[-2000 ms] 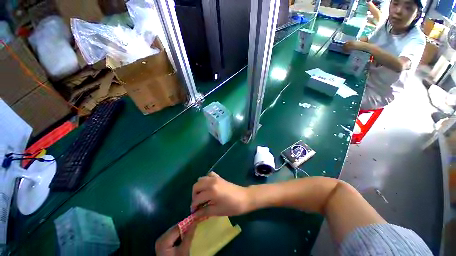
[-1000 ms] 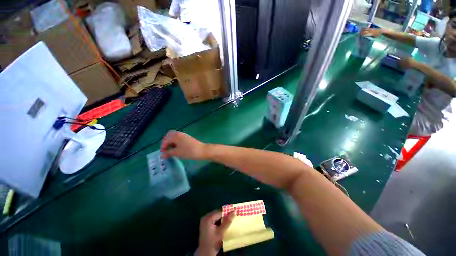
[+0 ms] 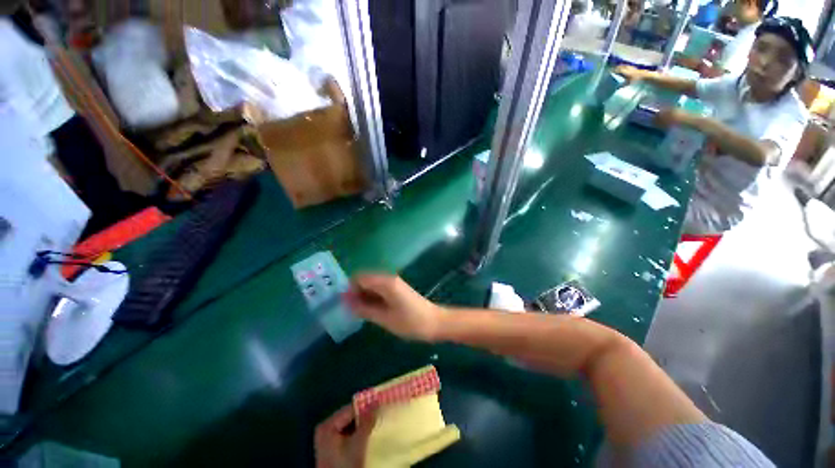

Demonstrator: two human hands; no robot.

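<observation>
My left hand (image 3: 346, 439) holds a yellow sticker sheet (image 3: 407, 425) with rows of red dots along its upper strip, low in the picture. My right hand (image 3: 394, 303) is at the right side of a pale blue-green product box (image 3: 328, 297) on the bench, its fingertips close together at the box edge. Whether the fingers touch the box or hold a sticker is too blurred to tell. Part of another pale box (image 3: 64, 455) shows at the bottom left edge.
Green bench (image 3: 265, 366) with metal posts (image 3: 517, 119). White camera (image 3: 505, 298) and square device (image 3: 566, 298) lie beyond my right forearm. Keyboard (image 3: 188, 256), monitor stand (image 3: 87, 315) and brown carton (image 3: 311, 157) are left. Open box (image 3: 623, 178) and a seated person (image 3: 746, 155) are right.
Since one second ago the view has swung right. My right hand has moved from the box's top to its right side. The left hand still holds the sheet.
</observation>
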